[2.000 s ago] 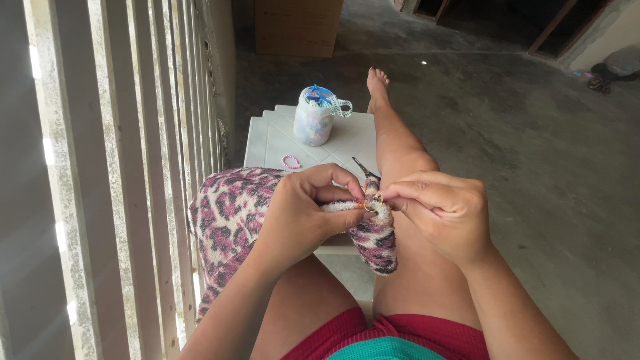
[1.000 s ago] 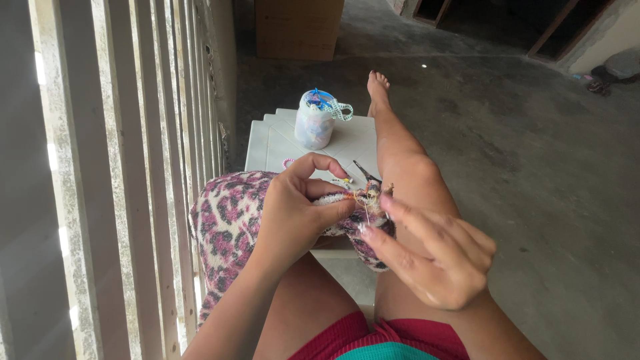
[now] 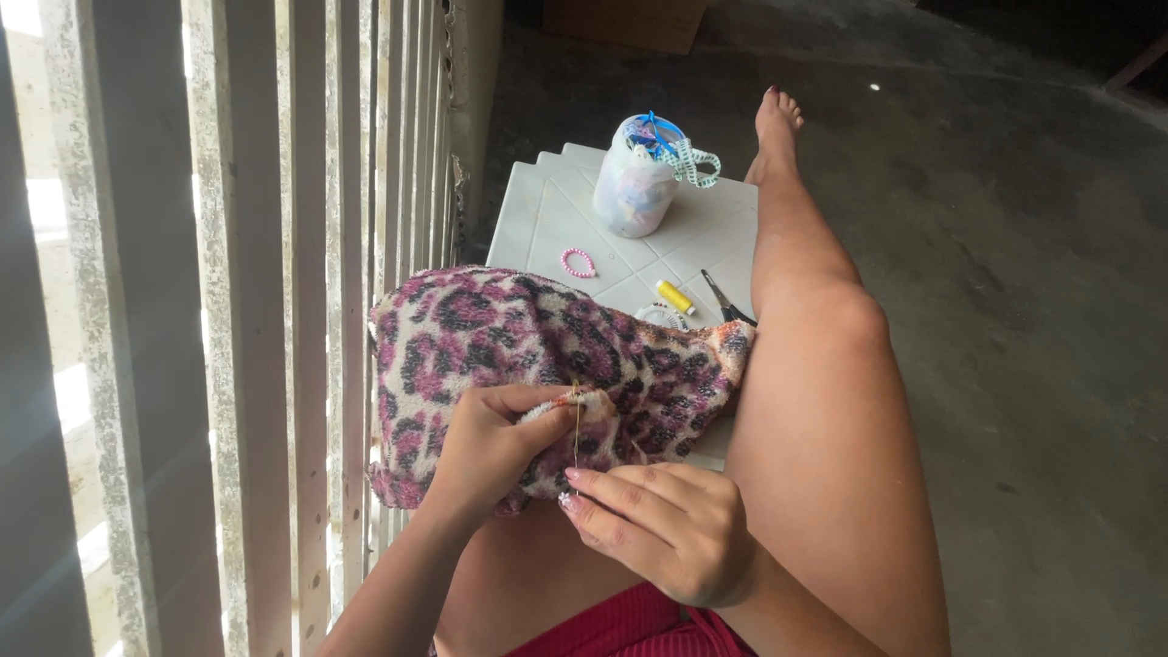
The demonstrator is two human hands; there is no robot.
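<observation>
My left hand [image 3: 497,443] pinches the edge of a leopard-print fleece cloth [image 3: 470,319], pink, black and cream, that lies over my lap and the near part of a small table. From the pinched edge a yellow thread [image 3: 577,429] runs down to my right hand [image 3: 671,525], whose thumb and forefinger are closed on a thin needle at its lower end. Beyond the cloth lie a yellow thread spool [image 3: 674,297], a round clear pin case [image 3: 662,316], partly covered, and dark-tipped scissors [image 3: 723,299].
A pale plastic table [image 3: 547,201] carries a translucent jar [image 3: 634,187] of sewing bits with a measuring tape [image 3: 696,166] hanging out, and a pink bead bracelet [image 3: 578,263]. White slatted railing [image 3: 214,274] stands at the left. My bare leg [image 3: 817,365] stretches along the right.
Both hands have moved down toward my lap with the cloth edge. The right hand has drawn below the left, the thread stretched between them. Spool and pin case now show. The view has shifted.
</observation>
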